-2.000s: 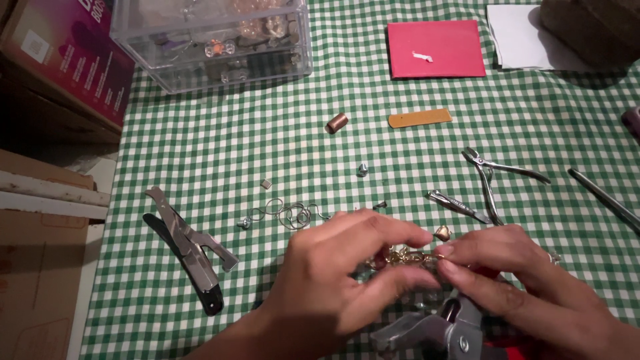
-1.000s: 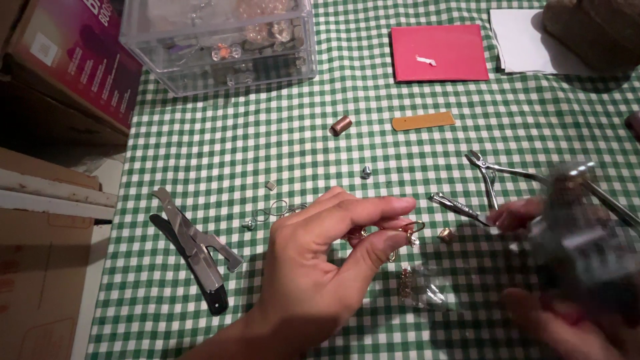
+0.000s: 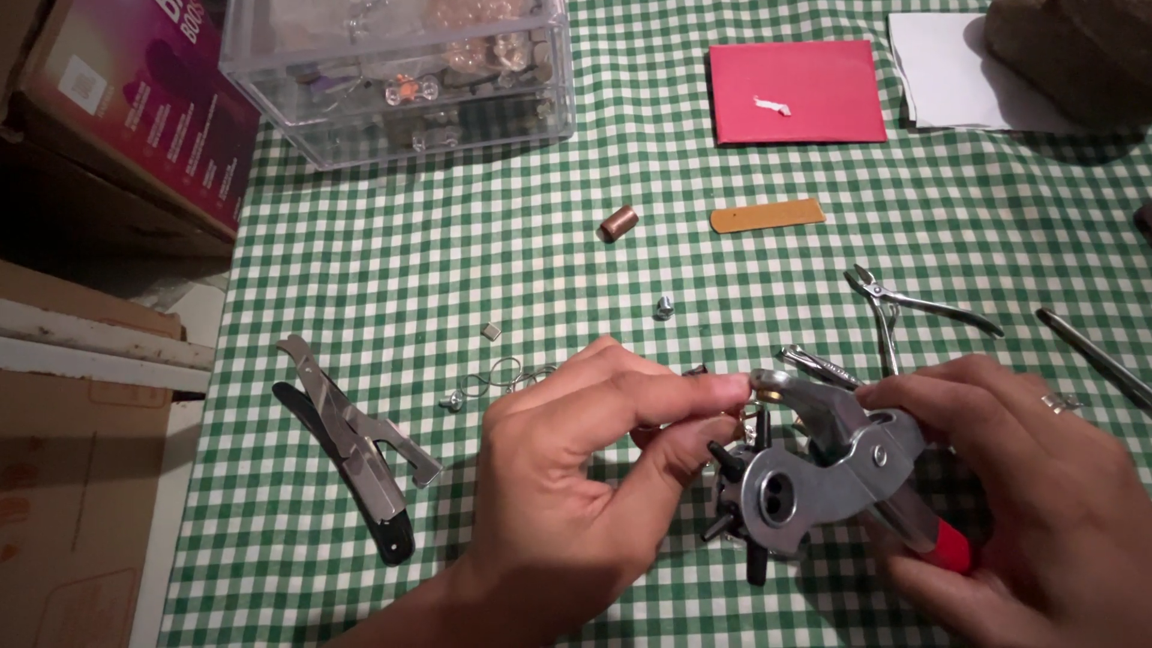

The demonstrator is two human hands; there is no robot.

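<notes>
My left hand (image 3: 594, 450) pinches a small metal jewellery piece (image 3: 749, 418) between thumb and forefinger; most of it is hidden by the fingertips. My right hand (image 3: 1017, 477) is closed around a revolving leather hole punch (image 3: 832, 477) with red handles. The punch's upper jaw touches or nearly touches my left fingertips, and the jewellery piece is at its jaws. Behind my left hand lie a thin curled wire (image 3: 504, 373) and a small metal screw (image 3: 452, 401).
Left, a folding metal tool (image 3: 355, 450); farther back, a clear drawer box (image 3: 405, 81). Cuticle nippers (image 3: 886, 297) and a metal rod (image 3: 1093, 355) lie right. Also around are a copper-coloured cylinder (image 3: 618, 223), a tan strip (image 3: 768, 216) and a red card (image 3: 801, 90).
Two seconds ago the punch lay beneath my hands and both hands' fingers were together at the jewellery. My right hand has since taken hold of the punch and brought its jaws to my left fingertips.
</notes>
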